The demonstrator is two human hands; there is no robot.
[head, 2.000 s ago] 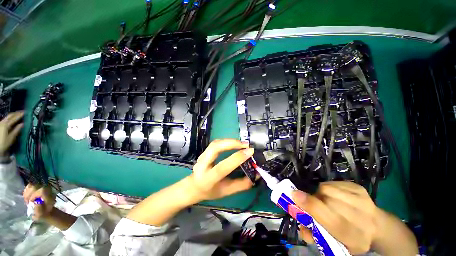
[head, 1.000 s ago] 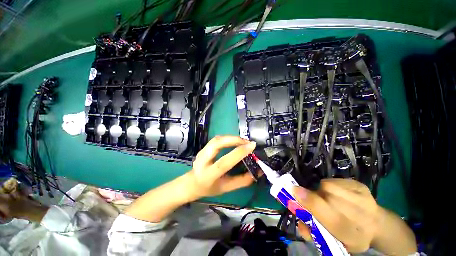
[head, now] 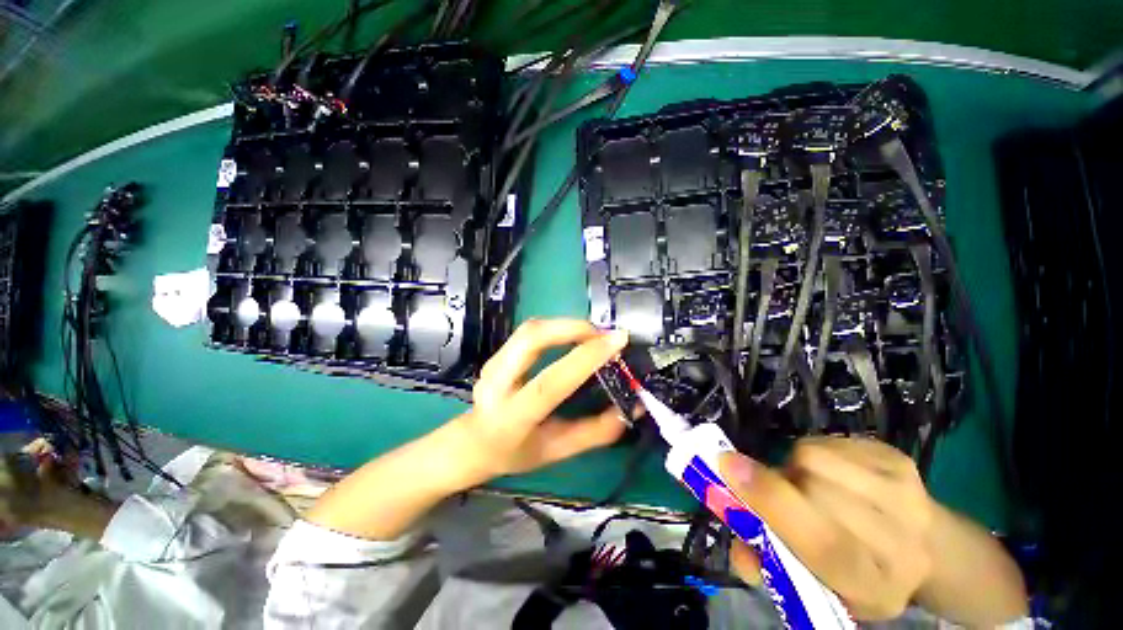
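Observation:
My left hand [head: 536, 394] pinches a small black module [head: 619, 390] between thumb and fingers, just off the near left corner of the source tray [head: 595, 265]. My right hand [head: 850, 523] grips the white glue tube [head: 739, 511] with blue and red print. Its nozzle [head: 660, 416] points up and left, the red tip at the module. Red shows at the tip; whether it is glue or the nozzle tip I cannot tell. The source tray holds several modules with grey cables in its middle and right pockets.
The second tray [head: 357, 281] lies to the left, with modules along its far edge. A white wipe [head: 181, 298] and a loose harness bundle [head: 92, 295] lie further left. A tray stack [head: 1065, 320] stands far right. A neighbouring person's sleeve [head: 179, 523] is at lower left. Cables cross onto the green conveyor.
My hands stay nearly in place, with the nozzle tip still at the module. The neighbouring person's hands have moved down and left. The view has shifted slightly.

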